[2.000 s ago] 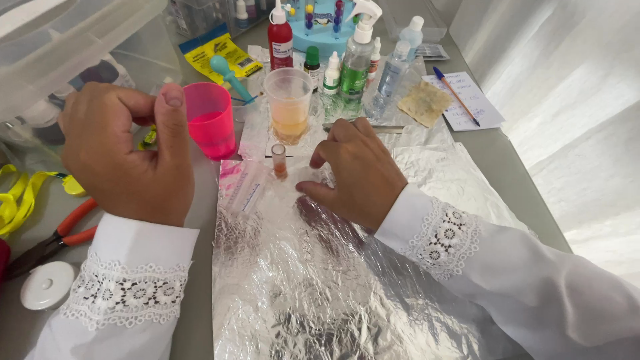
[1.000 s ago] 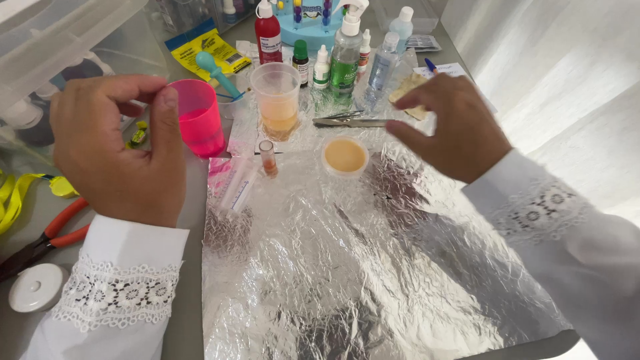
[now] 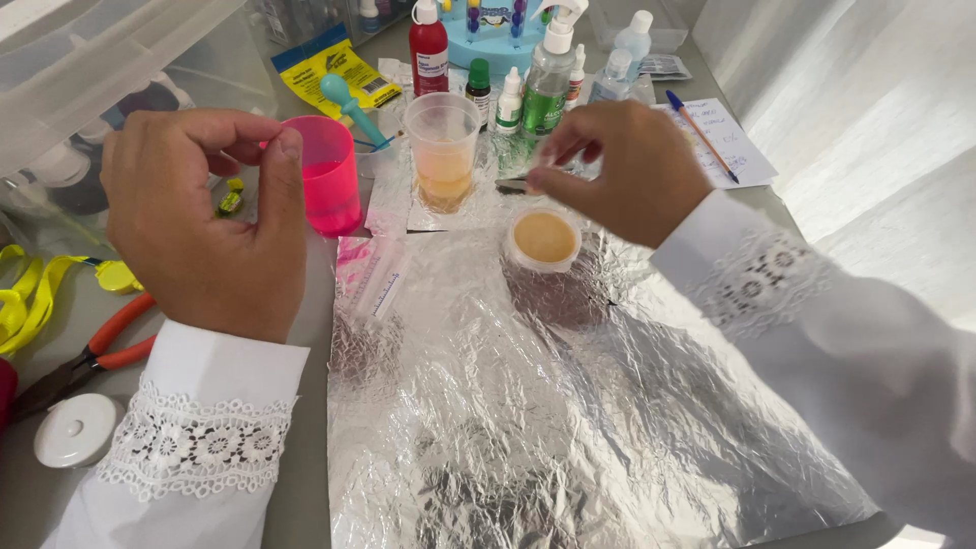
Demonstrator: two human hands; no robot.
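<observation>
My left hand point(image 3: 213, 221) is raised beside the pink plastic cup point(image 3: 328, 179), thumb and index fingertips together; whether something small is between them cannot be told. My right hand point(image 3: 625, 171) hovers above the foil's far side, its fingertips close together and blurred around something pale and unclear. Just below those fingertips lies a metal tool's tip point(image 3: 511, 184), partly covered by the hand. Nearby on the aluminium foil point(image 3: 473, 366) stands a small round cup of tan material point(image 3: 545, 238). A clear plastic cup with orange liquid point(image 3: 444, 152) is behind it. A clear graduated strip point(image 3: 385, 282) lies at the foil's left.
Behind stand a red bottle point(image 3: 428, 49), a spray bottle point(image 3: 547, 76) and several small bottles. A pen point(image 3: 701, 137) lies on written paper at right. Orange-handled pliers point(image 3: 114, 343), a white lid point(image 3: 78, 431) and a clear plastic bin point(image 3: 183, 69) are at left.
The small vial on the foil in both earlier frames is no longer seen there. My right hand has moved left since one second ago, its fingers closing together. My left hand keeps its pose.
</observation>
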